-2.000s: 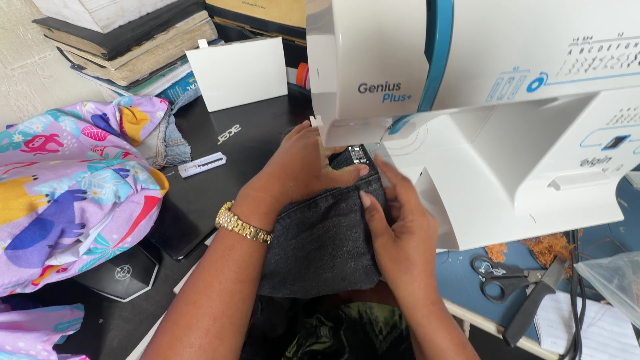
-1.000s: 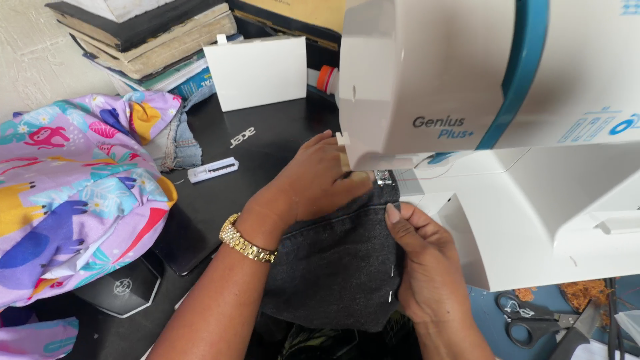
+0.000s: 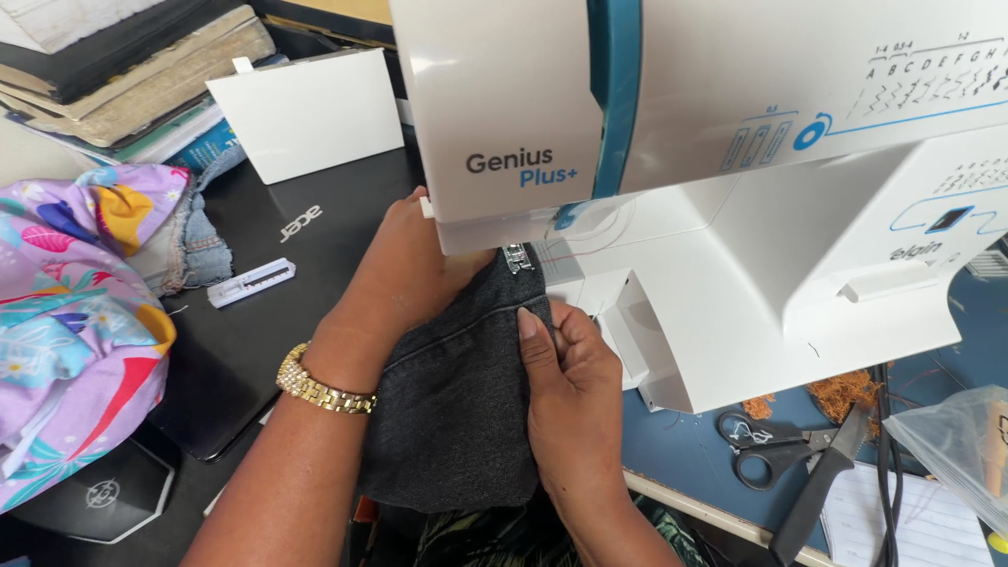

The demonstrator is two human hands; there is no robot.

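Note:
Dark denim cloth (image 3: 465, 409) with a stitched seam lies at the front of a white and teal Elgin sewing machine (image 3: 504, 102). Its upper end is at the metal presser foot (image 3: 516, 258). My right hand (image 3: 575, 386) pinches the right edge of the denim, thumb on top and fingers beneath. My left hand (image 3: 409, 268), with a gold bracelet at the wrist, reaches to the left of the presser foot beside the cloth; its fingertips are hidden behind the machine head, so its grip is unclear. The needle cannot be made out.
Left are a black Acer laptop (image 3: 236, 346), a white buttonhole foot (image 3: 252, 282), a white box (image 3: 315, 114), stacked books (image 3: 142, 71) and printed fabric (image 3: 71, 315). Right are black-handled scissors (image 3: 772, 449), a knife (image 3: 819, 480), cables (image 3: 886, 457), a plastic bag (image 3: 953, 441) and lined paper (image 3: 906, 512).
The view has shifted. My right hand stays on the denim's right edge, and my left hand remains beside the presser foot. The cloth's upper edge now runs straighter under the foot.

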